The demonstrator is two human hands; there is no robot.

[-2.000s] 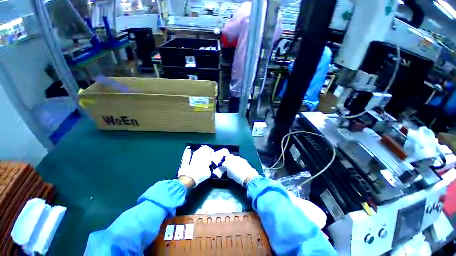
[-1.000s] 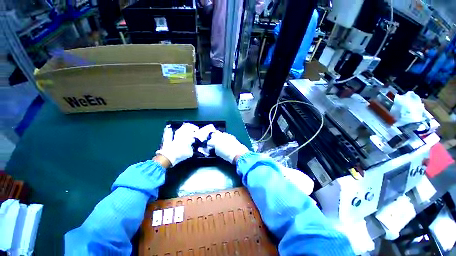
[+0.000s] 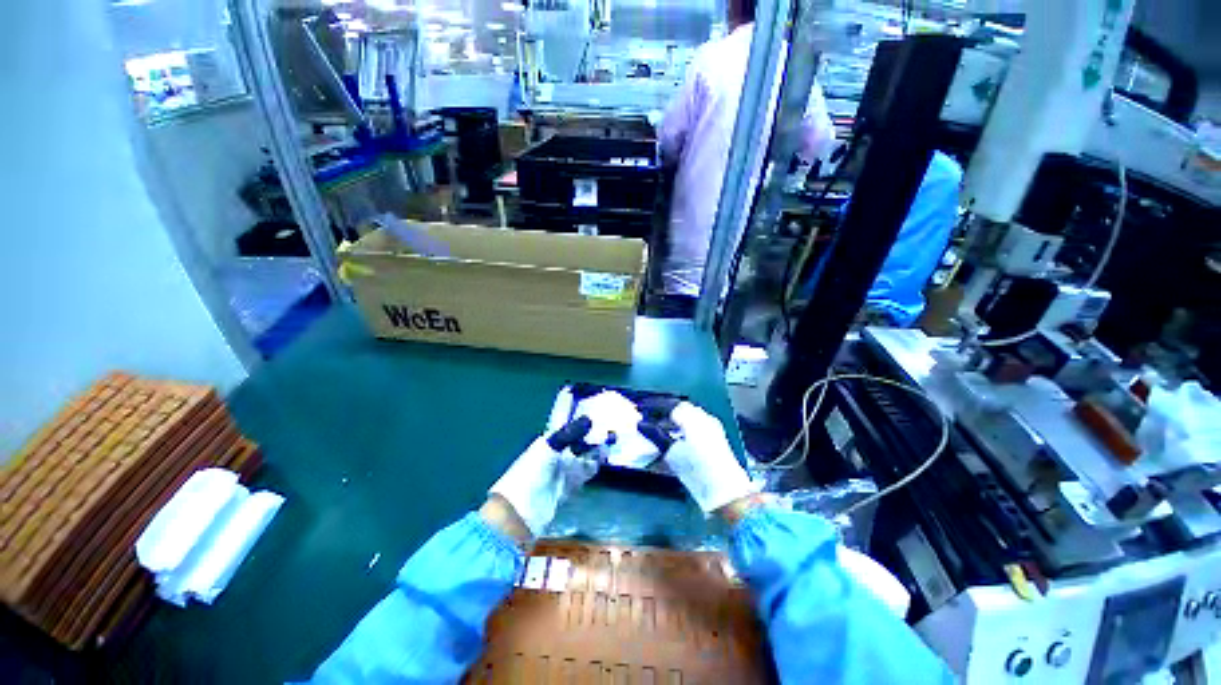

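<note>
The orange-brown fixture board (image 3: 623,636) with rows of slots lies in front of me, with small white flat parts (image 3: 546,573) at its far left corner. Beyond it is a black tray (image 3: 640,478) with a loose white bundle (image 3: 621,426) in it. My left hand (image 3: 540,479), in a white glove with black fingertips, is at the tray's left side beside the bundle. My right hand (image 3: 700,452), gloved alike, is at the tray's right side with its fingertips by the bundle. Whether either hand grips anything is too small to tell.
A brown carton (image 3: 502,305) stands at the back of the green mat (image 3: 402,415). At left are a stack of brown fixtures (image 3: 114,495) and folded white bundles (image 3: 208,533). A machine (image 3: 1058,509) and clear plastic (image 3: 817,499) are at right. A person in pink (image 3: 703,154) stands behind.
My hands were close together over the black tray and are now apart, one at each side, with the white bundle showing between them. The view has shifted, showing more of the left side.
</note>
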